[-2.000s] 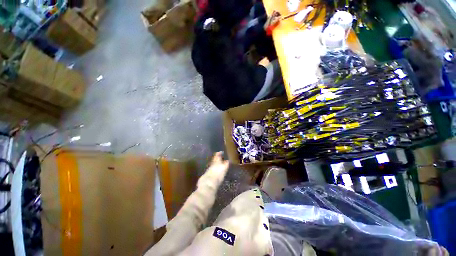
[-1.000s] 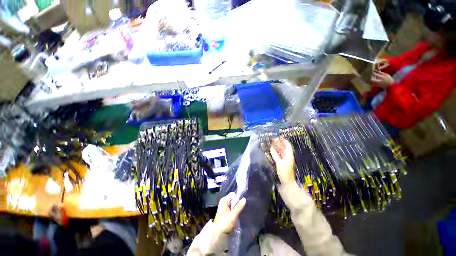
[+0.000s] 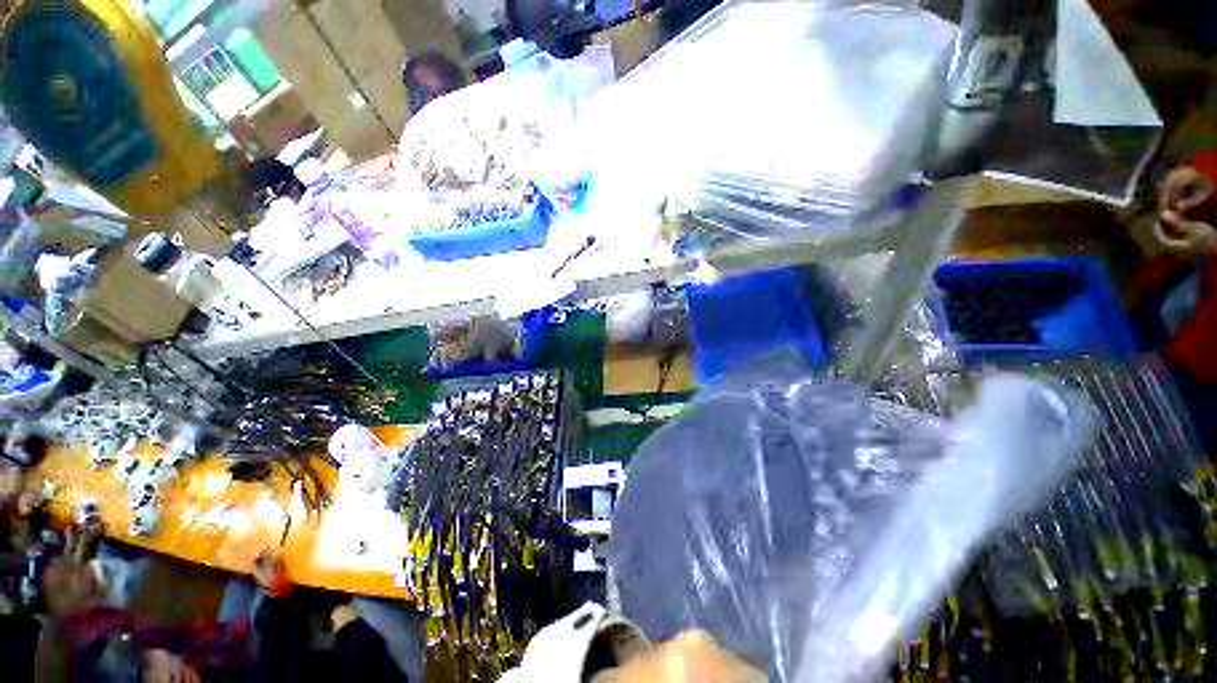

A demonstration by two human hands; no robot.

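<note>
A large clear plastic bag with dark contents (image 3: 721, 520) fills the middle of the view, in front of the bench. A pale, blurred fold of plastic (image 3: 961, 494) runs along its right side. My left hand (image 3: 687, 658) is at the bottom edge against the lower end of the bag, blurred and cut off, so its grip does not show. My right hand cannot be made out. The white fixture (image 3: 590, 507) shows left of the bag, partly covered by it.
Cable rows with yellow sleeves (image 3: 487, 514) hang left of the bag; more lie under clear ribbed plastic (image 3: 1121, 454) at right. Blue bins (image 3: 758, 324) stand behind. A white shelf (image 3: 627, 278) crosses above. An orange-topped table (image 3: 220, 514) and people's hands are at left. A red-sleeved person is at right.
The bag has spread out and looks larger, covering the cables right of the fixture. My left hand is lower, at the frame edge. My right hand, seen on the bag before, no longer shows.
</note>
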